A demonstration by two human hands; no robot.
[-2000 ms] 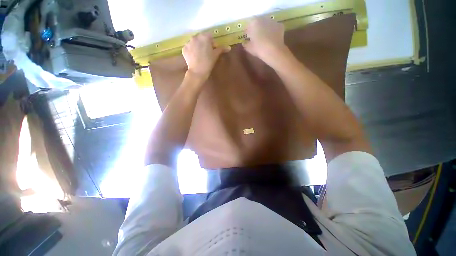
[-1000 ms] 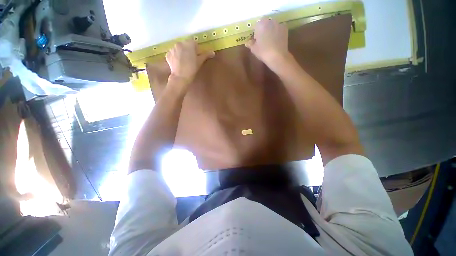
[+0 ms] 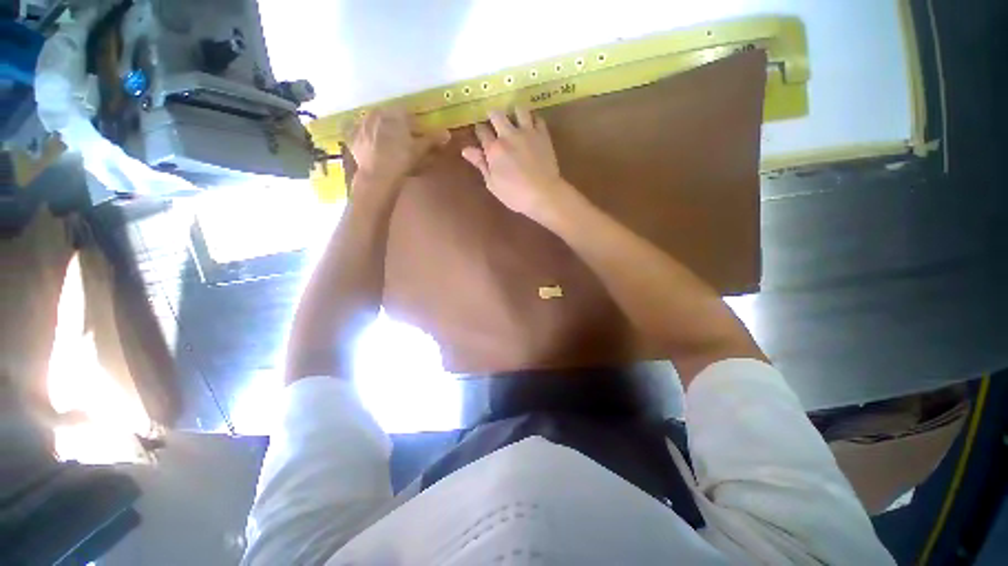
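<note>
A large brown garment panel (image 3: pixel 663 188) lies in front of me, its top edge along the yellow template (image 3: pixel 652 58). A small pale sticker (image 3: pixel 550 292) is on the panel. My left hand (image 3: pixel 385 146) is at the panel's upper left corner, on the template's lower edge, thumb pointing right; whether it grips the edge I cannot tell. My right hand (image 3: pixel 517 160) lies flat on the panel near its top edge, fingers spread, fingertips at the template, holding nothing. The panel's lower edge is against my waist.
The grey sewing head (image 3: pixel 210 122) stands at the template's left end. A metal table (image 3: pixel 873 265) extends right, with a white bed behind the template. Brown folds (image 3: pixel 901 442) hang at lower right; more brown folds (image 3: pixel 122 321) are at left under glare.
My left hand has moved left along the template to the panel's corner. My right hand has moved left and down, its fingers now spread. More of the template's holes and writing show.
</note>
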